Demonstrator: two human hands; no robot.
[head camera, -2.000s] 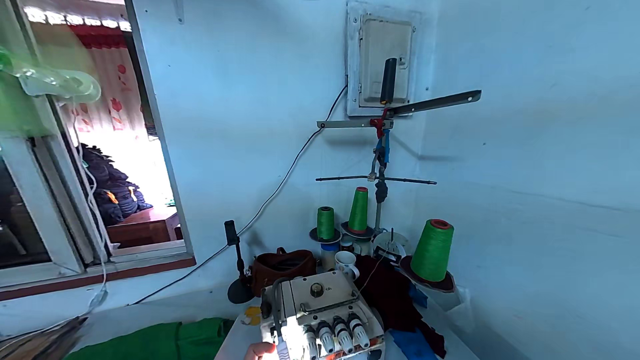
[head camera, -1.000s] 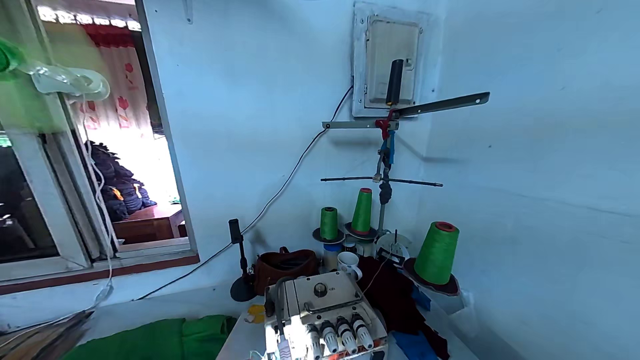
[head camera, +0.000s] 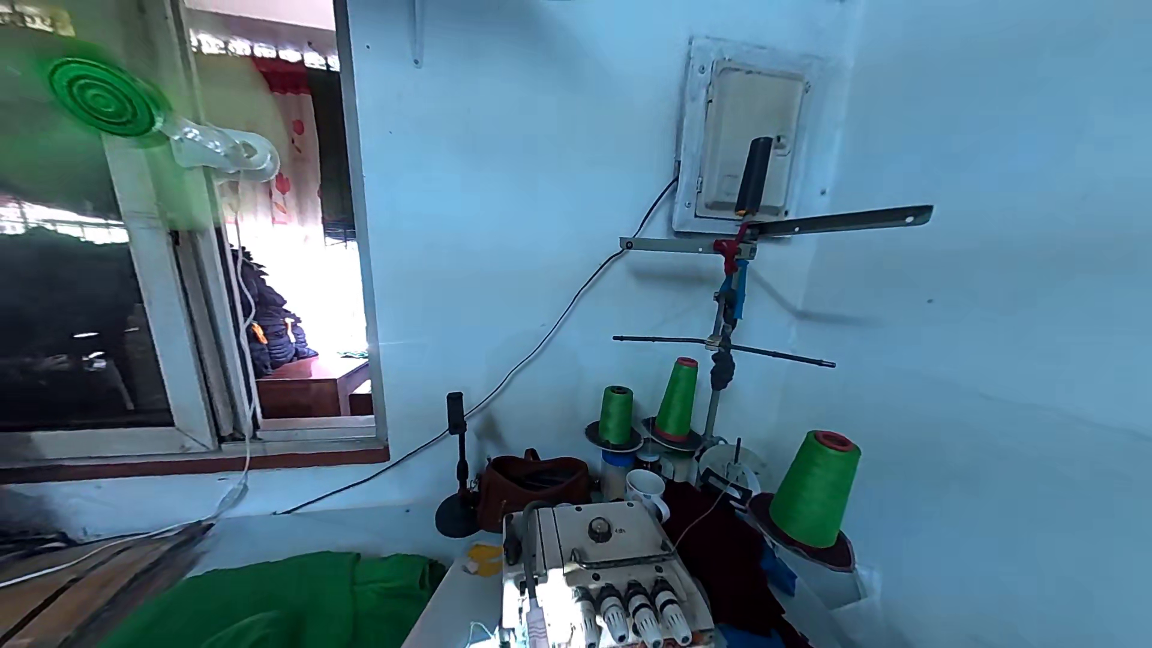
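Note:
Neither my left hand nor my right hand shows in the head view now. An overlock sewing machine (head camera: 603, 558) stands at the bottom centre, lit brightly at its left front, with several tension dials (head camera: 643, 612) along its front. Cones of green thread (head camera: 814, 490) sit on the round holders of a thread stand (head camera: 715, 360) behind and to the right of it. A white mug (head camera: 646, 490) stands just behind the machine. Green fabric (head camera: 297, 594) lies at the lower left, and dark maroon cloth (head camera: 720, 549) lies right of the machine.
A brown bag (head camera: 531, 486) and a black stand with a round base (head camera: 457, 513) are behind the machine, near the wall. A yellow object (head camera: 484, 560) lies left of it. A window (head camera: 180, 432) with hanging white cable is at left; an electrical panel (head camera: 751, 135) is on the wall.
Fingers that showed at the machine's lower left two seconds before are out of view. The green fan-like object at the upper left has come further into view.

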